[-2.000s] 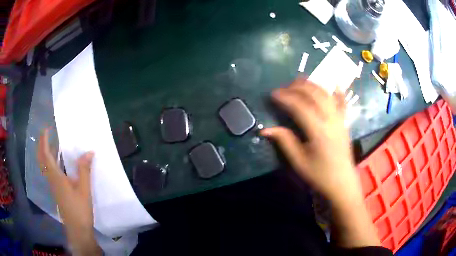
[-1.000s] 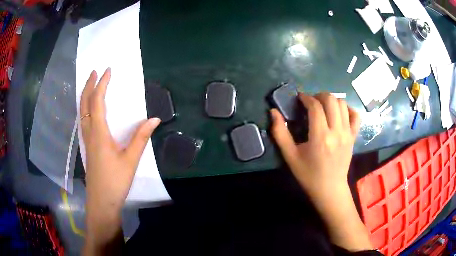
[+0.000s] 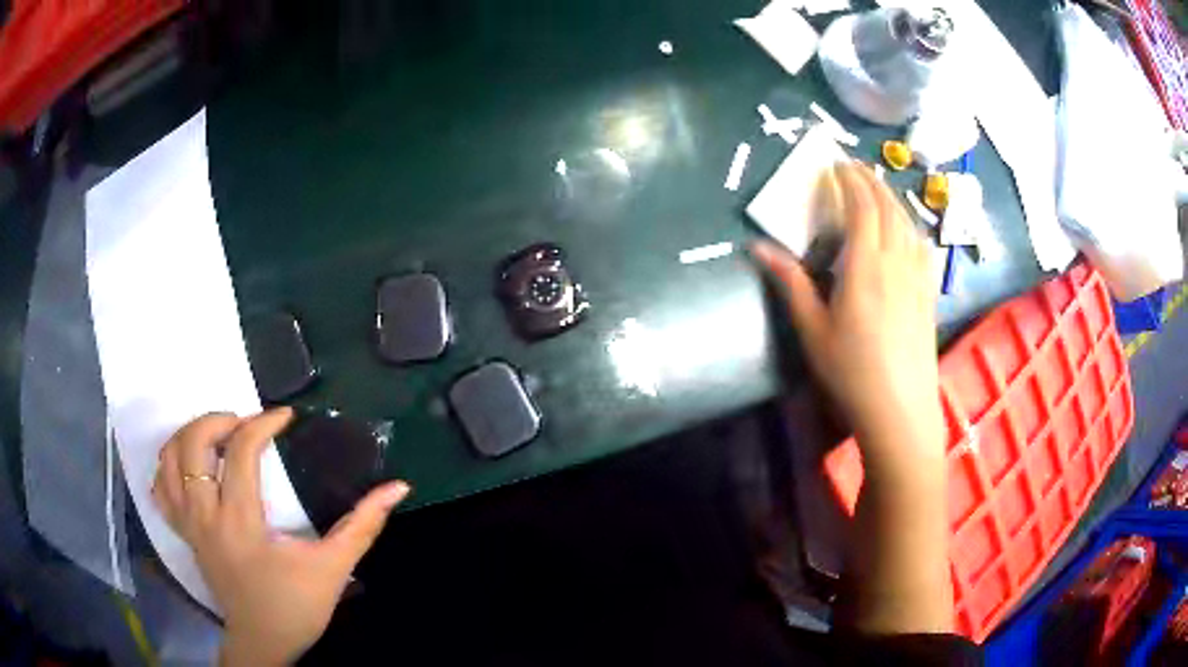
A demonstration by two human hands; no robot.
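Several small rounded-square watch heads lie on the dark green bench mat. One lies back up, its round sensor ring showing. Grey-faced ones lie at the centre left, nearer the front edge and beside the white sheet. A darker one lies between the thumb and fingers of my left hand, which are apart. My right hand is over the right side of a flat white pad, thumb apart. Its fingertips are blurred, and what lies under them is hidden.
A long white sheet lies at left over a clear film sheet. A pump bottle, white strips and yellow pieces lie at right. A red grid tray is at the right front, and crumpled plastic at far right.
The watch head under my right hand now lies back up, released. My right hand has moved right to the white pad. My left hand has moved nearer the front, by the dark watch head.
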